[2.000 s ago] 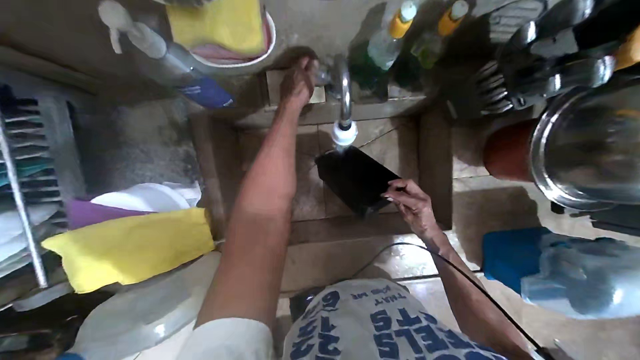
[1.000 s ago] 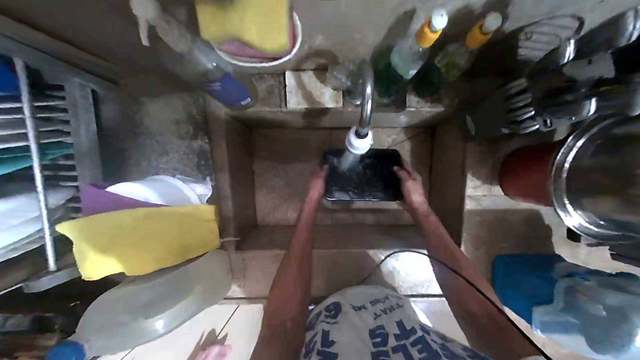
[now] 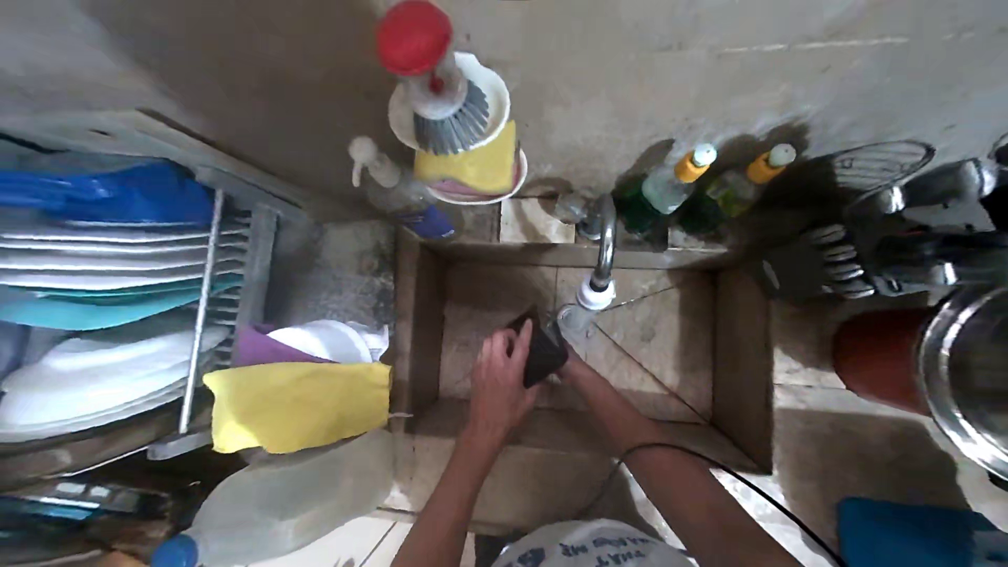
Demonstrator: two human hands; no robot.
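Observation:
A small black rectangular tray (image 3: 545, 354) is tilted up on its side inside the tiled sink (image 3: 496, 295). My left hand (image 3: 504, 370) grips its left side, fingers over the edge. My right hand (image 3: 568, 364) is at its right side, mostly hidden behind the tray, with the wrist low in the basin. Just right of the tray, water runs from the curved metal faucet (image 3: 606, 244) with a white nozzle (image 3: 596, 294).
Left of the sink are a dish rack (image 3: 206, 315) with plates, a yellow cloth (image 3: 303, 405) and a large plastic bottle (image 3: 291, 496). Behind stand a spray bottle (image 3: 405, 197), a brush (image 3: 449, 110) and capped bottles (image 3: 669, 185). A metal pot (image 3: 969, 378) is at right.
The tray, held level under the faucet one second ago, is now tipped up and left of the stream. Earlier my left hand was at the faucet's base. The view has shifted.

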